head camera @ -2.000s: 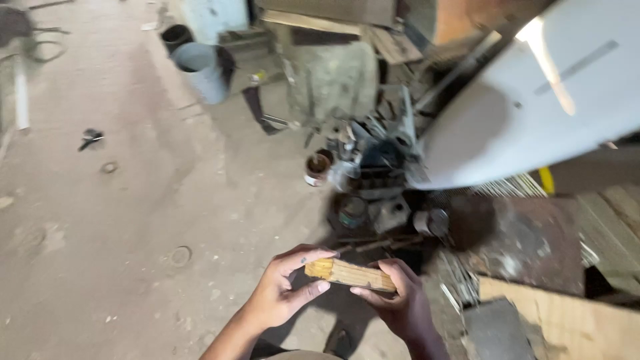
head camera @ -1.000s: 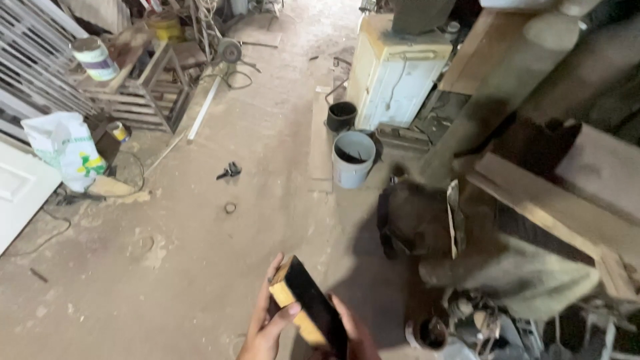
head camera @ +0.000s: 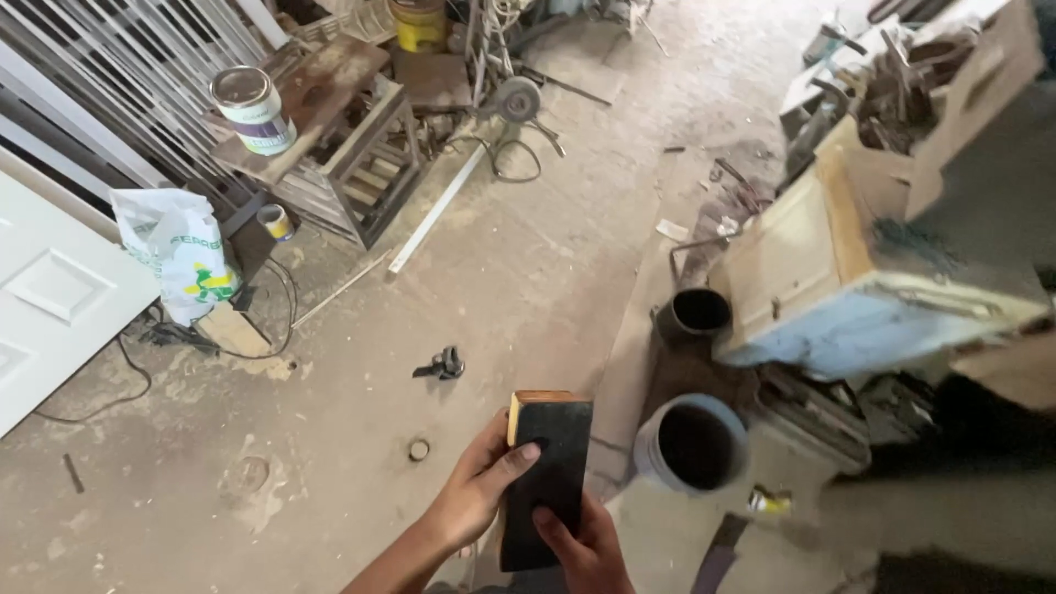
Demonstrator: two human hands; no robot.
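A wooden block with a flat black face (head camera: 554, 483) is held low in the middle of the view, its long side running nearly up and down. My left hand (head camera: 474, 487) grips its left edge, the thumb lying on the black face. Lower down, my right hand (head camera: 586, 544) holds the right edge, its thumb also on the black face. The fingers behind the block are mostly hidden.
On the right stand a grey bucket (head camera: 691, 445), a black bucket (head camera: 697, 313) and a worn cabinet (head camera: 800, 247). A small black tool (head camera: 441, 364) lies on the floor ahead. To the left are a white panelled door (head camera: 74, 289), a plastic bag (head camera: 177, 247), and a paint can (head camera: 252, 111) on a wooden stand (head camera: 346, 66).
The view has swung a lot toward the open floor. The block, lying sideways in my hands two seconds ago, is now upright with its black face showing. Both hands keep hold of it.
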